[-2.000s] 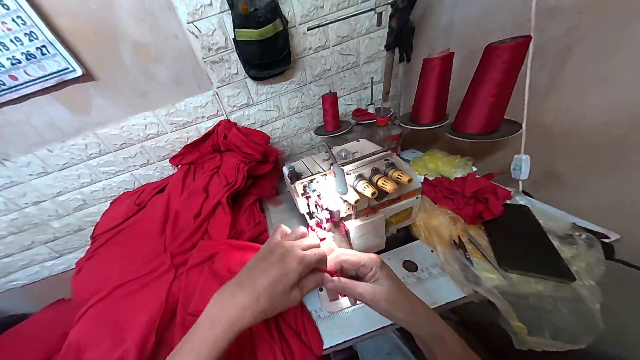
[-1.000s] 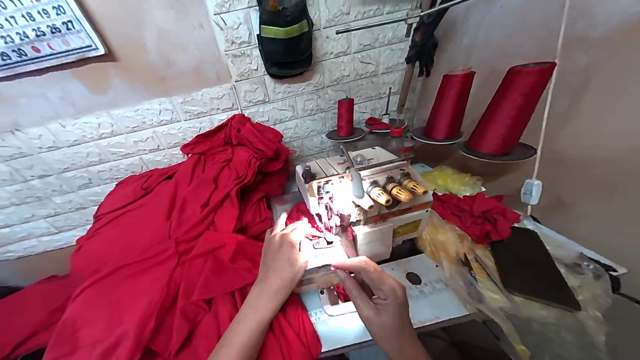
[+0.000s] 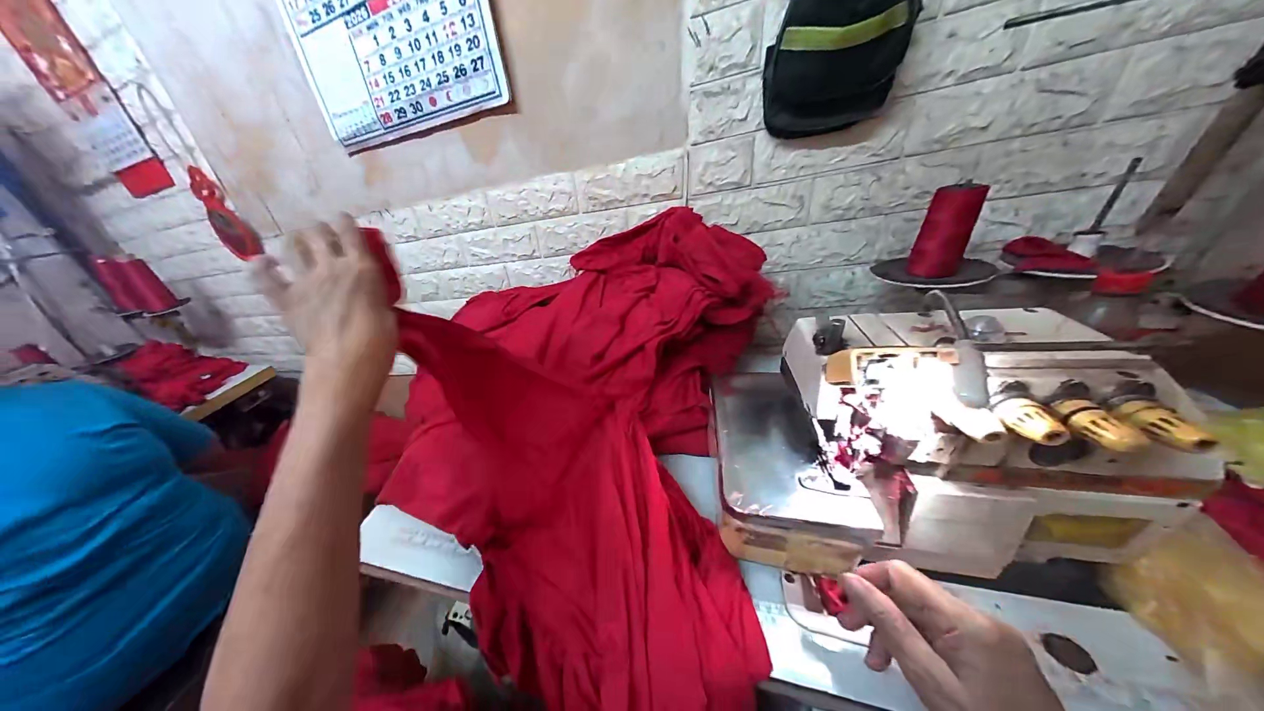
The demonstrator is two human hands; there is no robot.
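My left hand (image 3: 336,286) is raised at the left, gripping an edge of red fabric (image 3: 553,425) that stretches from it down to the pile on the table. At the lower right, my right hand (image 3: 938,622) pinches a small red piece (image 3: 831,595) between thumb and fingertips, just in front of the metal plate of a white overlock sewing machine (image 3: 1047,504). The machine's lamp glares over its needle area, where red threads or scraps show. Yellow tension dials (image 3: 1096,420) line its front. Part of the pile hangs over the table's front edge.
A person in a blue shirt (image 3: 99,533) sits close at the left. A red thread cone (image 3: 948,232) stands behind the machine. Yellowish plastic (image 3: 1195,583) lies at the right. A calendar (image 3: 405,69) and a black pouch (image 3: 839,64) hang on the wall.
My left hand has moved from the machine up to the left, lifting red fabric. My right hand stays near the machine's front. The view has turned left.
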